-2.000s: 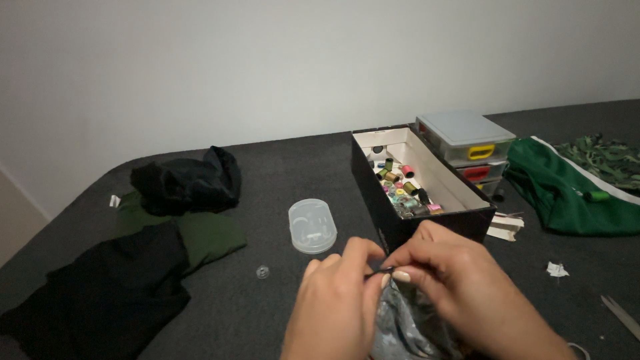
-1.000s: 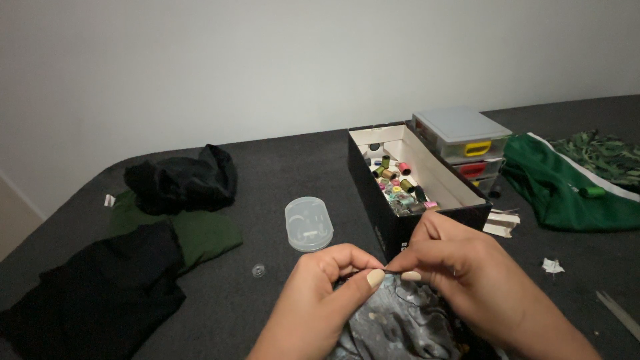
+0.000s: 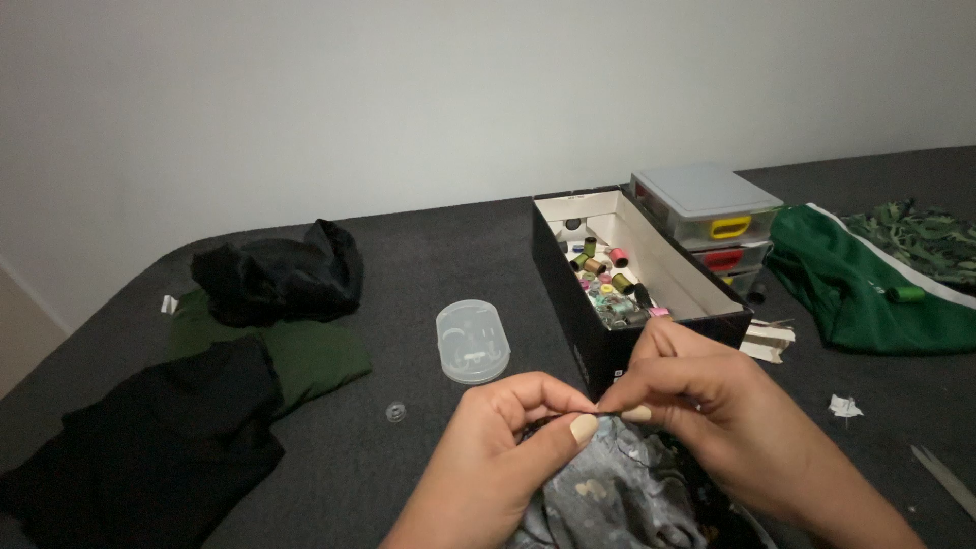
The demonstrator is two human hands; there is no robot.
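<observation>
My left hand (image 3: 511, 457) pinches the dark edge of a grey patterned fabric (image 3: 610, 488) between thumb and forefinger. Close against it, my right hand (image 3: 709, 404) grips the same edge with its fingertips. The fabric hangs in folds below both hands. Whether a needle or pin is between the fingertips cannot be told. Just beyond my right hand stands a black cardboard box (image 3: 560, 305) with thread spools (image 3: 623, 284) of several colours inside. A clear plastic case (image 3: 473, 343) lies ahead of my left hand, with a clear bobbin (image 3: 396, 412) to its left.
Black garments (image 3: 152, 450) and a dark green cloth (image 3: 320, 366) lie at left. Behind the box stands a small drawer unit (image 3: 705, 194). At right are a green garment (image 3: 854, 305) with a green spool (image 3: 906, 294), a crumpled paper scrap (image 3: 845, 406) and scissors blades (image 3: 944, 480).
Between two seconds and one second ago, my hands shifted apart a little along the fabric edge, and more of the grey fabric came into view. Both hands still hold it.
</observation>
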